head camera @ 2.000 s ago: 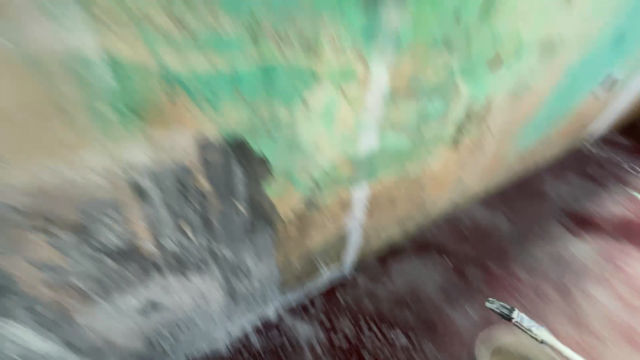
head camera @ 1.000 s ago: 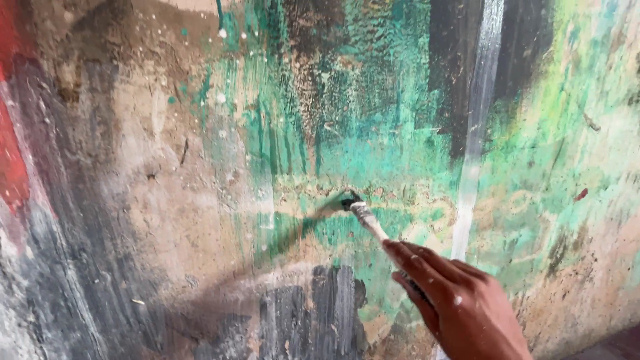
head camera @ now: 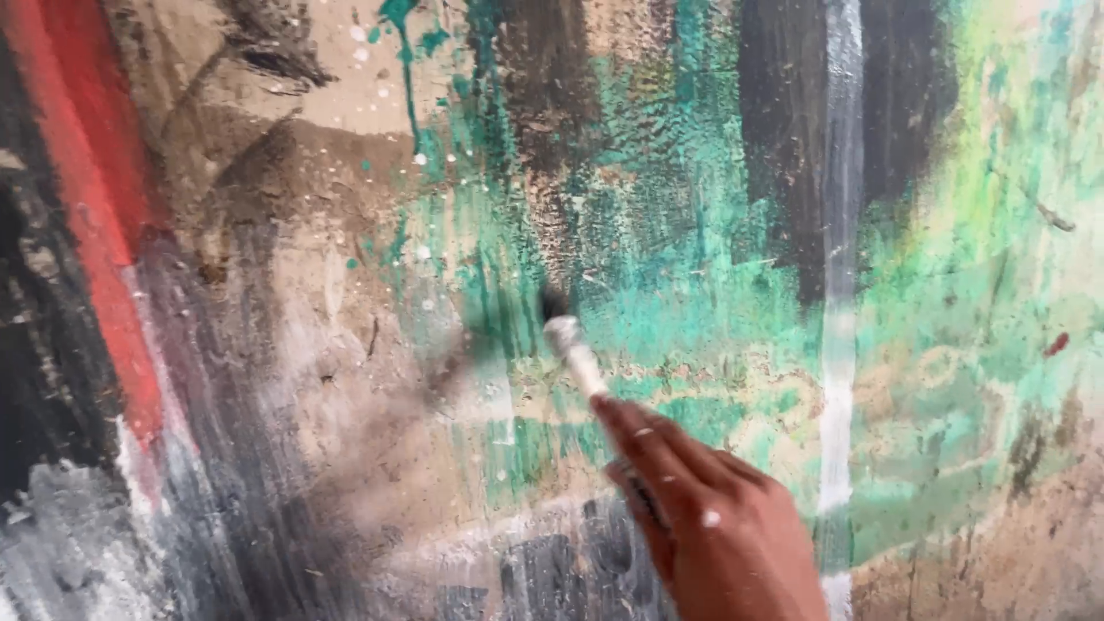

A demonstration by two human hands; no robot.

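My right hand (head camera: 716, 517) comes in from the lower right, speckled with white paint, its fingers closed around the handle of a paintbrush (head camera: 580, 355). The brush tilts up and to the left, and its dark bristles are at the painted wall (head camera: 690, 302), over a green and teal patch below a dark brown streak. Blur hides whether the bristles touch the surface. My left hand is out of view.
The wall fills the view. A red painted band (head camera: 95, 224) runs down its left side, a whitish vertical stripe (head camera: 838, 388) its right. Grey and black paint (head camera: 552, 565) covers part of the bottom. The arm's soft shadow falls left of the brush.
The view has swung from the wall's lower edge and dark reddish floor to higher on the wall. Since one second ago, my right hand has moved the brush up the wall, off the pale band.
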